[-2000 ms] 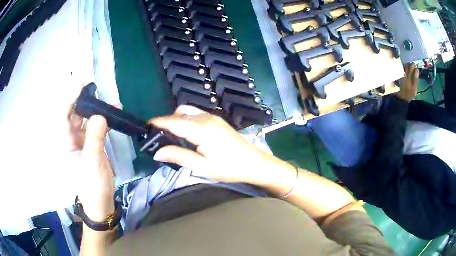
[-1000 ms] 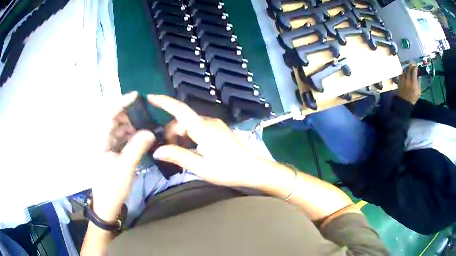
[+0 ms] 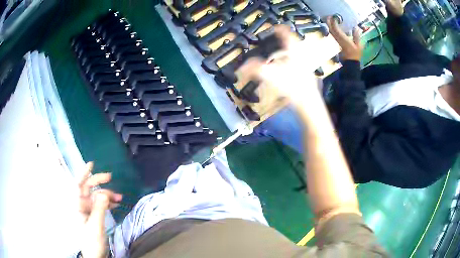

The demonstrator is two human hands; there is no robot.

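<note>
My left hand [image 3: 96, 201] is open and empty at the lower left, over the edge of the white sheets [image 3: 30, 166]. My right hand [image 3: 282, 75] is blurred and reaches over the tan board [image 3: 325, 48]. Its fingers are around a dark handle part [image 3: 266, 45] at the board's near side; blur hides the exact grip. Black C-shaped handle parts [image 3: 222, 55] lie in rows on the board. Black angled housings [image 3: 136, 106], each with a small silver spot, overlap in two rows in the centre.
A second person in dark clothing [image 3: 403, 146] sits at the right, with one hand [image 3: 345, 40] by the board's far corner. A pale liner strip [image 3: 196, 75] runs beside the board. Light cloth [image 3: 202, 186] is bunched at my lap. The floor is green with yellow lines.
My hands have parted. My right hand has moved from the lap area up and right to the tan board. My left hand has let go and moved left. The view has turned rightward.
</note>
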